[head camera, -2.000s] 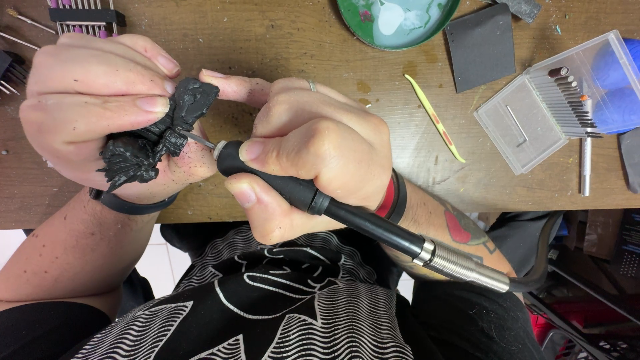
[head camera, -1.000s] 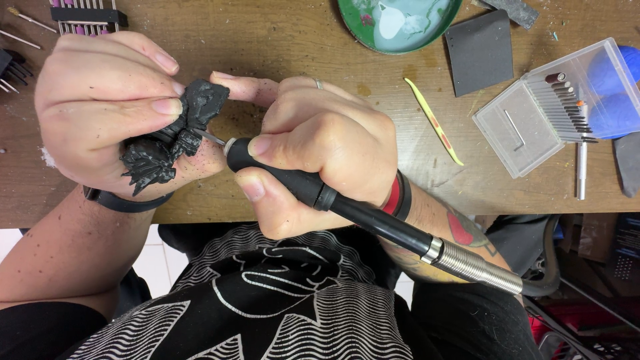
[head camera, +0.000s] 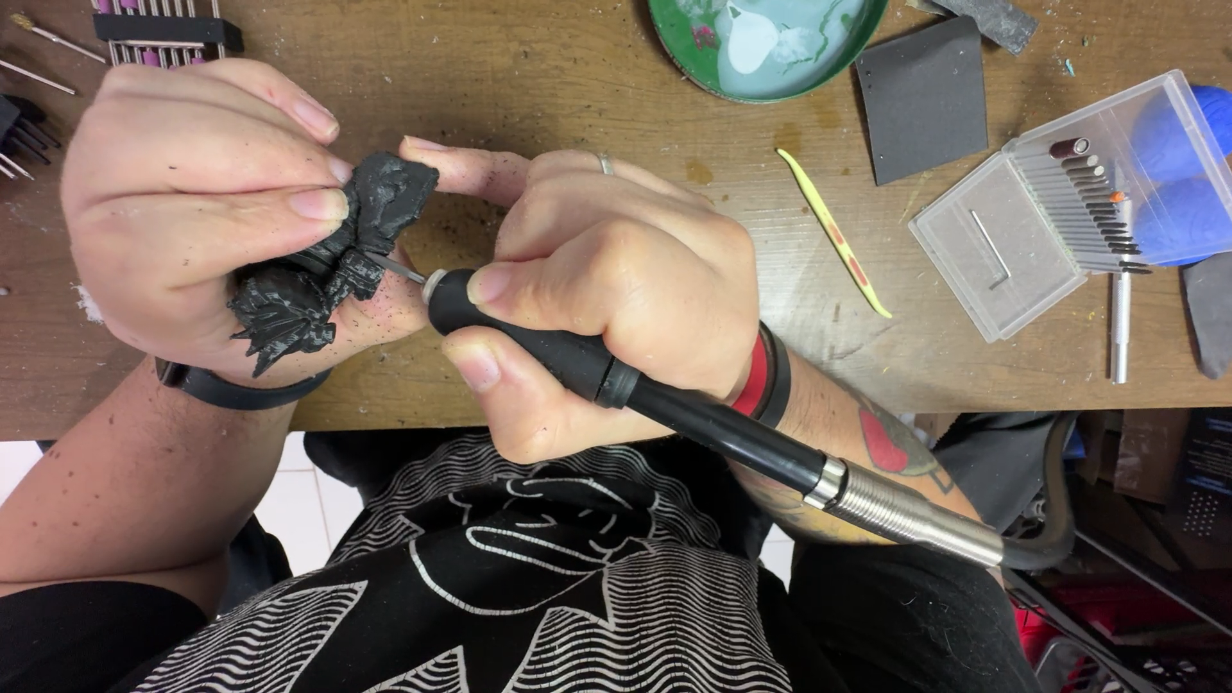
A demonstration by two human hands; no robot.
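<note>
My left hand [head camera: 207, 207] grips a small black sculpted figure [head camera: 385, 197] between thumb and fingers at the left, with its jagged end low beside my palm. The black handpiece of a flexible-shaft rotary tool [head camera: 549, 351] lies in my right hand [head camera: 616, 279], pinched by thumb and index finger. Its thin metal bit [head camera: 397, 267] meets the middle of the figure, as far as I can tell. Another finger of my right hand reaches to the figure's upper edge. Dark specks lie on my fingers. The side of the figure against my left palm is hidden.
A green dish of cloudy liquid [head camera: 707, 72] stands at the back. Right of it are a dark square sheet [head camera: 924, 101], a yellow modelling tool [head camera: 833, 231] and an opened clear plastic case of bits [head camera: 1001, 313]. A rack of bits [head camera: 168, 31] stands back left. The table's front edge runs below my hands.
My left hand and the black figure have shifted slightly to the right in view since two seconds ago. The rotary tool's bit stays at the figure.
</note>
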